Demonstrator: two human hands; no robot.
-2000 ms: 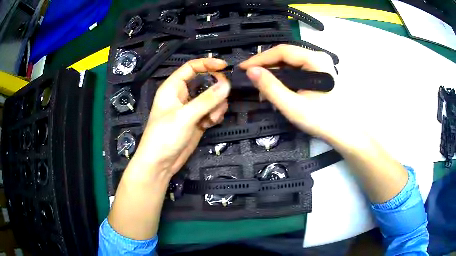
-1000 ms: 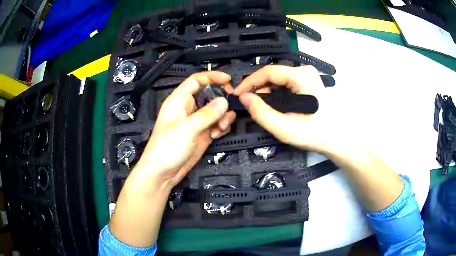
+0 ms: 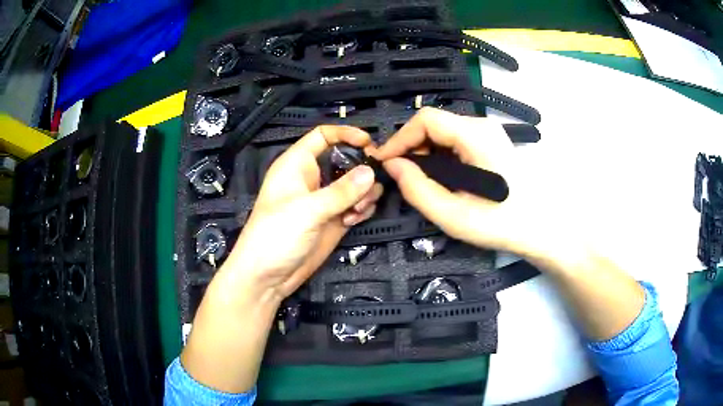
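My left hand (image 3: 309, 198) holds a round dark watch body (image 3: 342, 161) between thumb and fingers above the middle of the foam tray (image 3: 317, 353). My right hand (image 3: 460, 182) pinches one end of a black strap (image 3: 468, 176) against the right side of the watch body. The strap's rounded free end points right, beyond my fingers. Fingertips hide the joint between strap and body. Watch bodies, some under glinting film, and black straps with rows of holes lie in and across the tray.
Stacked foam trays with round watch bodies (image 3: 119, 270) stand at the left. A white sheet (image 3: 587, 166) lies right of the tray, with a black strap pile (image 3: 709, 210) at the far right. A blue cloth (image 3: 123, 55) lies upper left, and yellow tape (image 3: 555, 41) crosses the green bench.
Both hands have come slightly lower in view with the watch body and strap. The strap's free end now tilts downward to the right. Both hands keep their hold.
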